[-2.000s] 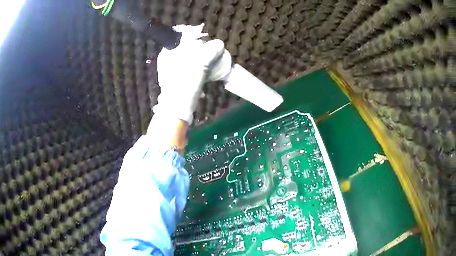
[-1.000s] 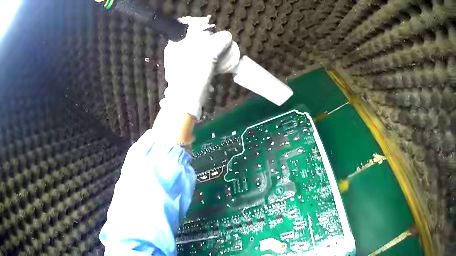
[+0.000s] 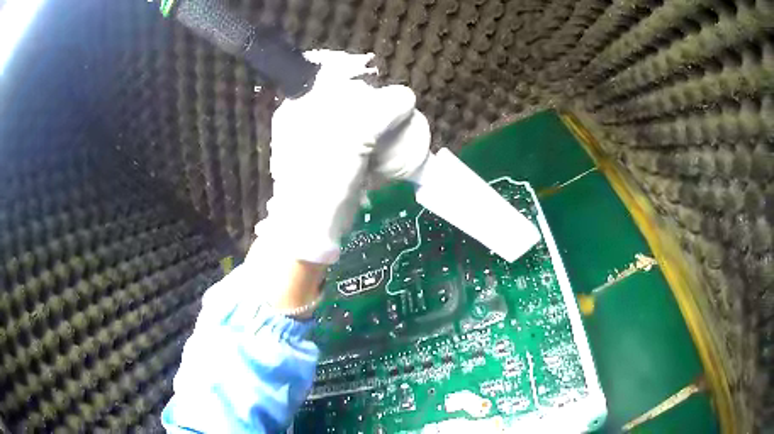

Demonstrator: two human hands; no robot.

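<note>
A large green circuit board [image 3: 475,339] with a pale border lies solder side up on a green mat [image 3: 636,339]. My left hand [image 3: 339,153], in a white glove, is closed around a white tapered nozzle [image 3: 479,203] and the lower end of a thick black hose [image 3: 246,38]. The nozzle slants down to the right, its tip in front of the board's upper right part. Whether it touches cannot be told. The hand and sleeve hide the board's left side. My right hand is out of view.
Dark egg-crate foam [image 3: 93,280] lines the booth walls around the mat. Yellow tape [image 3: 658,233] runs along the mat's right edge, and pale worn seams cross the mat. A bright glare is at the upper left corner.
My left hand and the nozzle have moved down and to the right. The nozzle tip has gone from beyond the board's far edge to overlapping the board. The board has not visibly moved.
</note>
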